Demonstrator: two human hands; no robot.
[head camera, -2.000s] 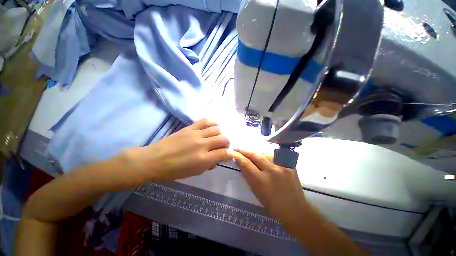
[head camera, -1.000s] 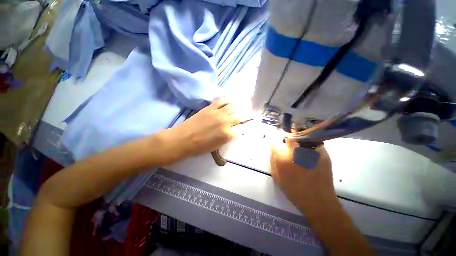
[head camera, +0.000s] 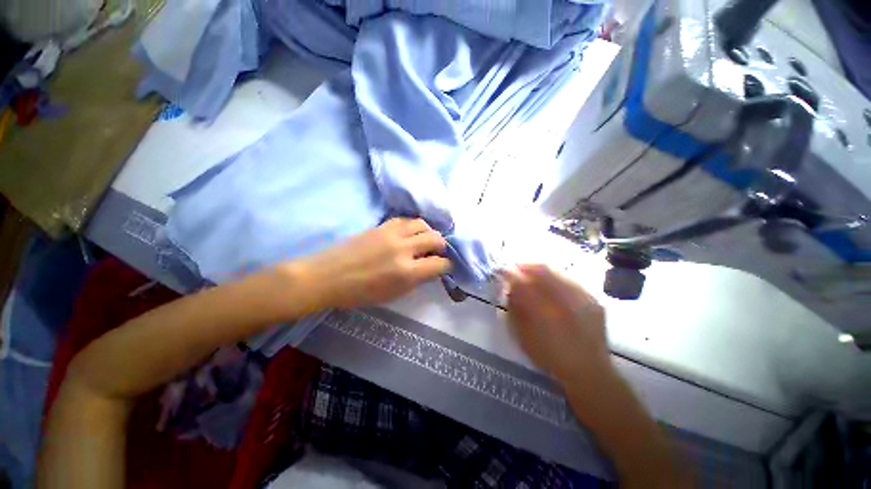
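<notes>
A pile of light blue garment panels lies fanned in layers left of the needle. My left hand is closed on a bunched light blue fabric edge in front of the pile. My right hand, a little blurred, is at the right end of that edge with its fingertips pinched on it. The white sewing machine head with a blue stripe stands at right. The presser foot and needle area is right of the fabric, in glare, with both hands away from it.
A grey knob sits below the head. A printed ruler runs along the table's front edge. A red crate with fabric scraps and dark plaid cloth are below it. A brown surface is at far left.
The view has shifted, so the machine appears further right and tilted. My right hand has come away from under the needle area to the fabric edge beside my left hand, where a bunched piece now shows.
</notes>
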